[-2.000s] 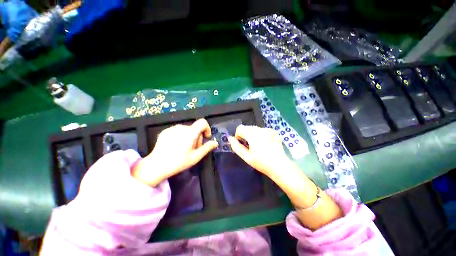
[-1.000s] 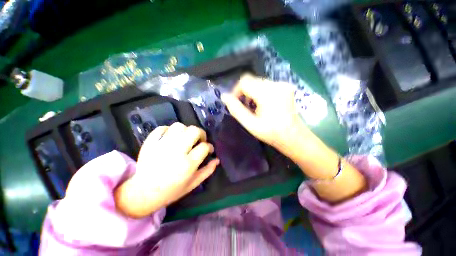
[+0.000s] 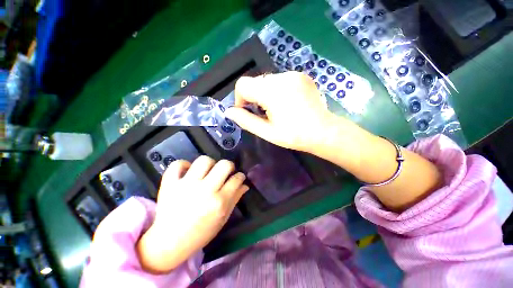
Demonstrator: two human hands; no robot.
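Observation:
A black foam tray (image 3: 292, 207) holds several phone back covers in a row. The rightmost back cover (image 3: 279, 179) looks dark purple; another back cover (image 3: 179, 145) shows dark camera rings. My right hand (image 3: 284, 112) pinches a clear film strip (image 3: 188, 111) with dark rings at its end, over the top of the rightmost cover. The film trails left across the tray's upper edge. My left hand (image 3: 197, 211) is palm down over the middle of the tray, fingers slightly spread, holding nothing visible. It hides the lower part of a cover.
Ring sheets lie right of the tray: one near sheet (image 3: 306, 62) and one long sheet (image 3: 402, 70). Loose gold rings (image 3: 135, 107) lie on clear plastic behind the tray. A white bottle (image 3: 72, 146) is at left. Another dark tray (image 3: 498, 35) is cut off at upper right.
The view has turned and shifted. My right hand, at the cover's camera end together with my left hand two seconds ago, now holds the film strip alone. My left hand has moved left and down.

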